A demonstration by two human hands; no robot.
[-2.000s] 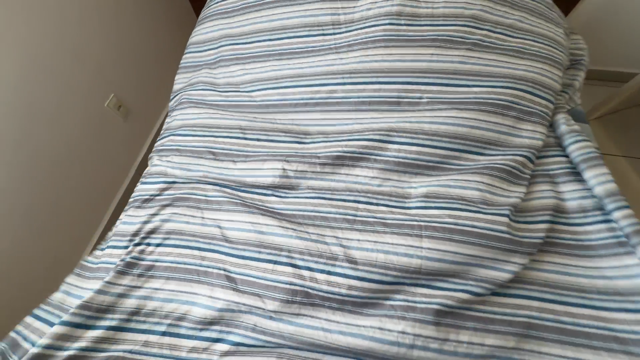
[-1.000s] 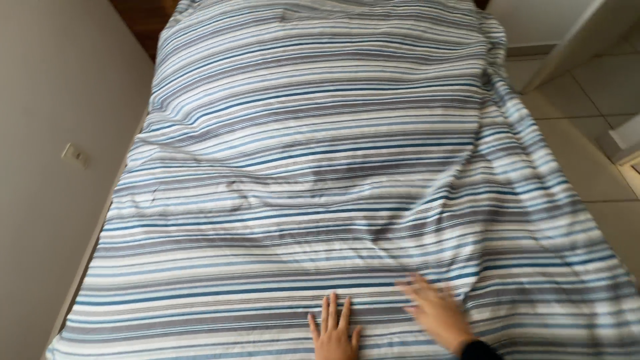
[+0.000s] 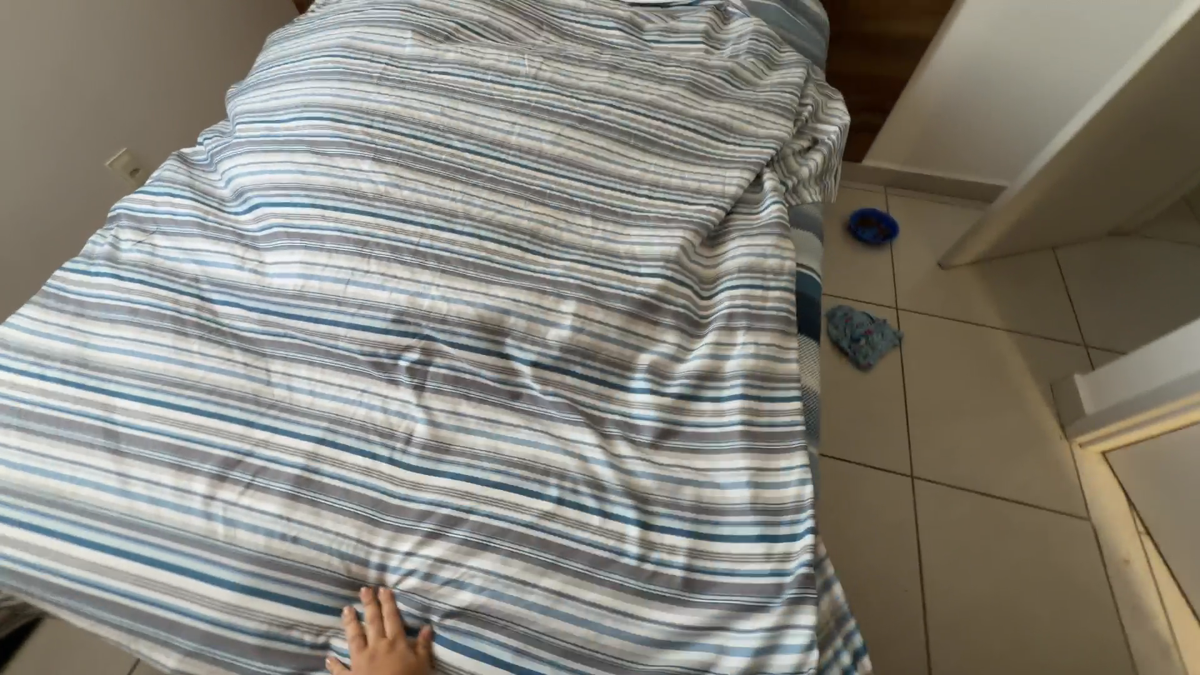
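Note:
A striped bed cover (image 3: 525, 309) in blue, grey and white lies over the bed, with wrinkles across its middle and bunched folds near the far right corner. My left hand (image 3: 382, 637) rests palm down on the cover at the bottom of the view, its fingers spread and holding nothing. Small creases run out from the fingertips. My right hand is out of view. Along the right side of the bed, a blue and grey striped layer (image 3: 807, 309) shows beneath the cover.
On the tiled floor (image 3: 994, 403) to the right are a blue bowl (image 3: 873, 227) with dark contents and a crumpled blue patterned cloth (image 3: 862, 336). White panels (image 3: 1059, 112) stand beyond them. A wall with an outlet (image 3: 126, 169) borders the bed's left side.
Both hands were on the cover a second ago; now only the left shows, and the right has gone out of view. The view has swung toward the right, showing more floor.

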